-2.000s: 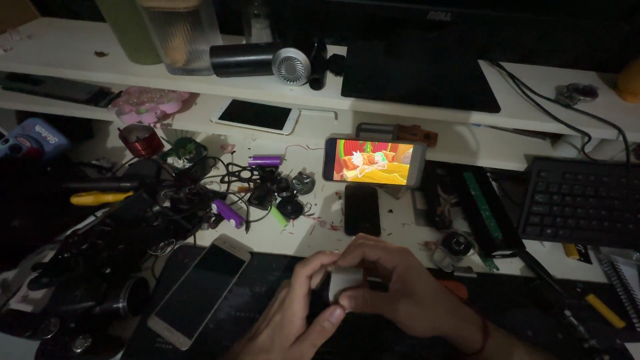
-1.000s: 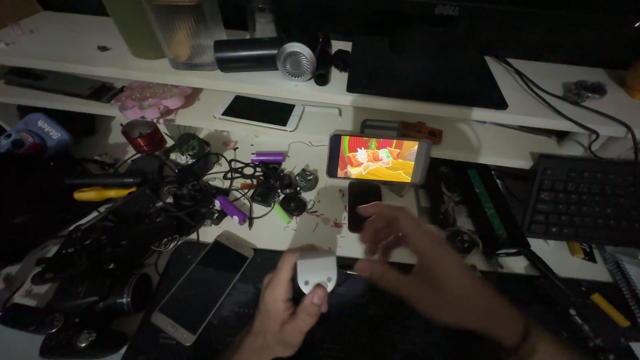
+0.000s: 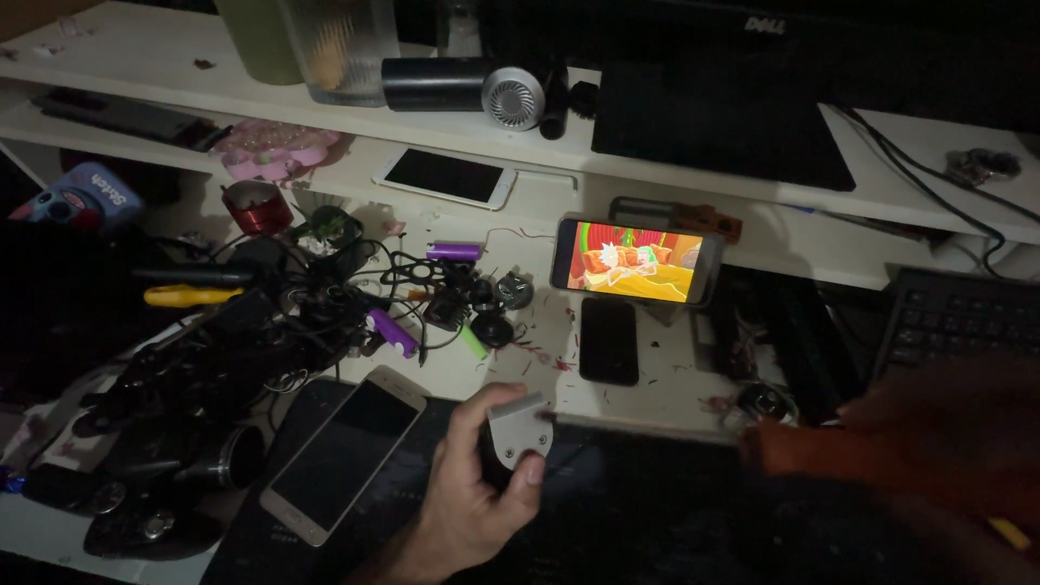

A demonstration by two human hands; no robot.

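My left hand (image 3: 479, 487) holds a small dark device, which looks like a hair clipper or trimmer, with its metal blade head (image 3: 520, 431) facing up. Two screws show on the plate, and the thumb rests near its lower edge. At the right, my right hand (image 3: 942, 406) is dark and badly blurred. A blurred orange object (image 3: 804, 451) lies across the view by its fingers; whether they grip it cannot be told. Left of my left hand, a smartphone (image 3: 345, 455) lies on the black mat (image 3: 650, 520). A small black phone-like slab (image 3: 609, 341) lies beyond the blade head.
A lit phone (image 3: 638, 262) leans at the shelf's front. Tangled cables (image 3: 325, 309), purple cells (image 3: 394, 331) and a yellow-handled tool (image 3: 192, 296) crowd the left. A keyboard (image 3: 959, 317) stands right; a white phone (image 3: 445, 177) lies under the raised shelf.
Two seconds ago both hands were together around the device. My right hand has moved away to the right, while my left hand keeps the device. The orange object now shows larger by my right hand.
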